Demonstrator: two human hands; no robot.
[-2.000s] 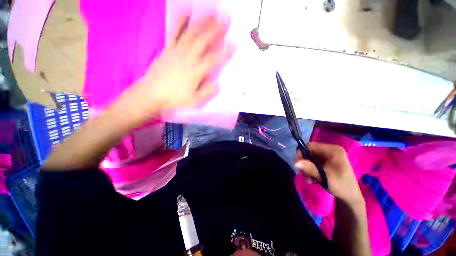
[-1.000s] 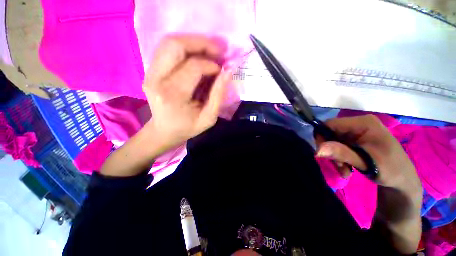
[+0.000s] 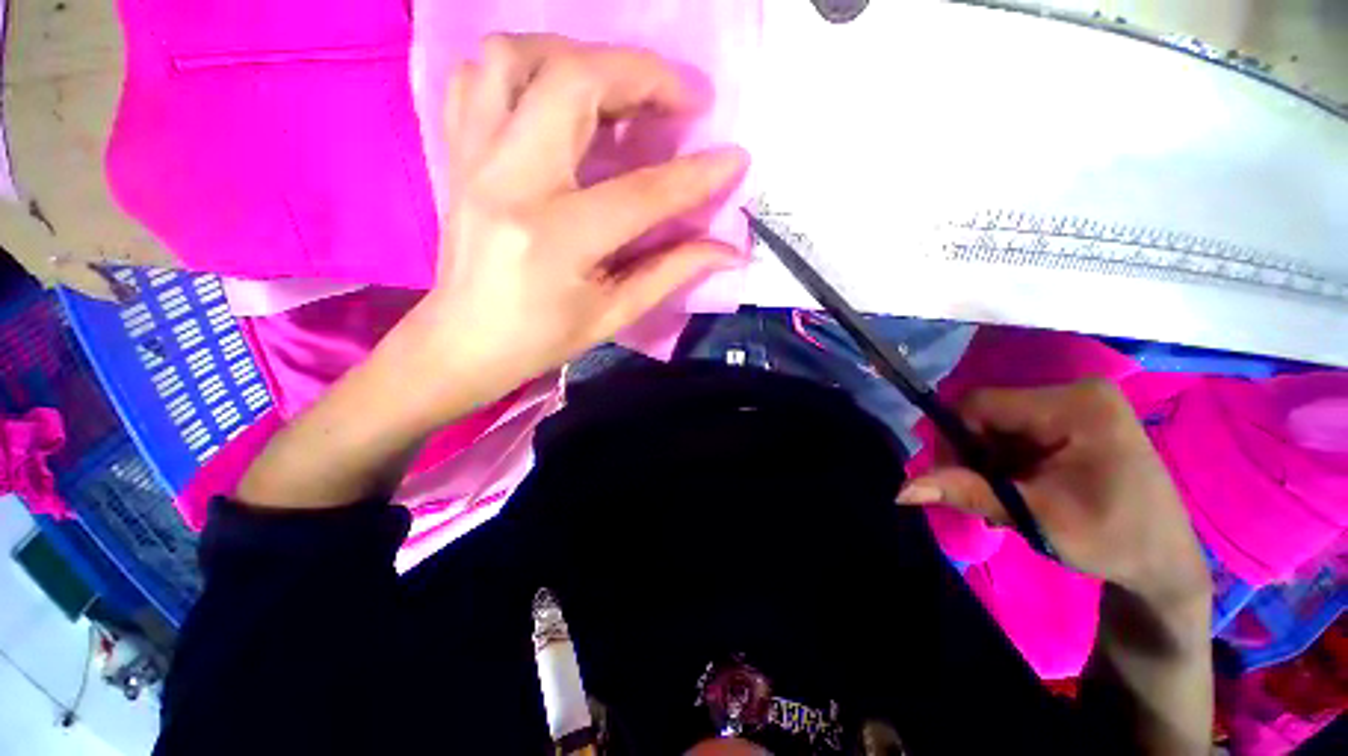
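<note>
A magenta panel (image 3: 281,148) with a short straight stitched line lies at the left of the table, joined to or overlapped by a light-pink piece (image 3: 451,37). My left hand (image 3: 569,222) is over the light-pink piece, thumb and forefinger close together at its right edge; whether they pinch the cloth is unclear. My right hand (image 3: 1064,473) holds black tailor's shears (image 3: 872,343) by the handles. The blades look closed, and their tip is at the light-pink edge, just right of my left fingertips.
The white table (image 3: 872,148) has printed ruler marks along its front. A worn tan board (image 3: 52,163) is at the left. A blue basket (image 3: 178,362) is below left. Magenta pieces (image 3: 1257,473) are heaped at the lower right, over another blue basket. My dark shirt fills the bottom.
My left hand moved from spread flat on the cloth to fingers bent at its right edge. The shears came to that edge, and their blades look narrower than a second ago.
</note>
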